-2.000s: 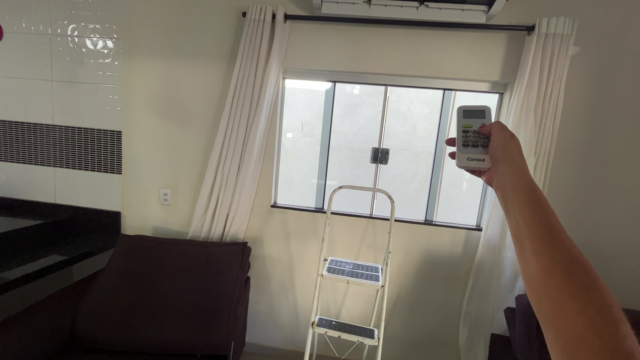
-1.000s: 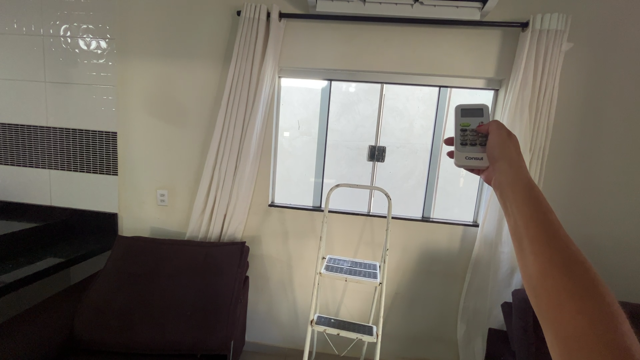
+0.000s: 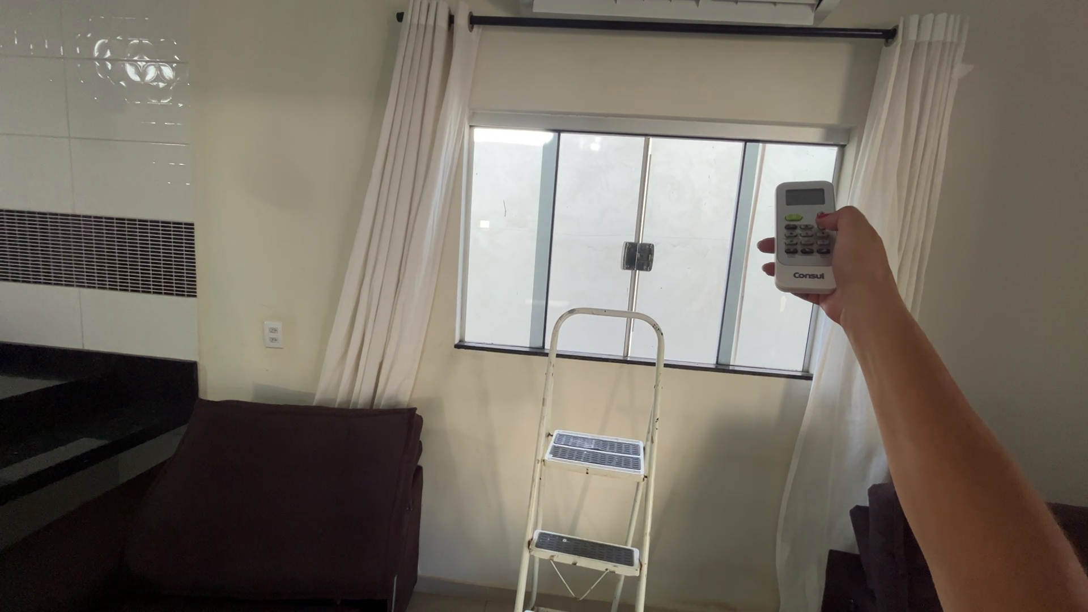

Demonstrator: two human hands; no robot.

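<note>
My right hand (image 3: 857, 259) is raised at the right, its arm stretched out from the lower right corner. It holds a white air conditioner remote control (image 3: 806, 276) upright, with the display and buttons facing me. The thumb lies on the upper right buttons, and fingertips show past the left edge. Behind the remote is a sliding glass window (image 3: 595, 246). At the top edge, above the curtain rod, the underside of a white air conditioner unit (image 3: 680, 10) shows in part. My left hand is out of view.
A white metal step ladder (image 3: 586, 552) stands before the window. White curtains (image 3: 382, 255) hang from a dark rod (image 3: 680, 28) on both sides. A dark sofa (image 3: 280, 501) is at lower left, beside a black stone counter (image 3: 102, 416); more dark upholstery (image 3: 892, 544) shows at lower right.
</note>
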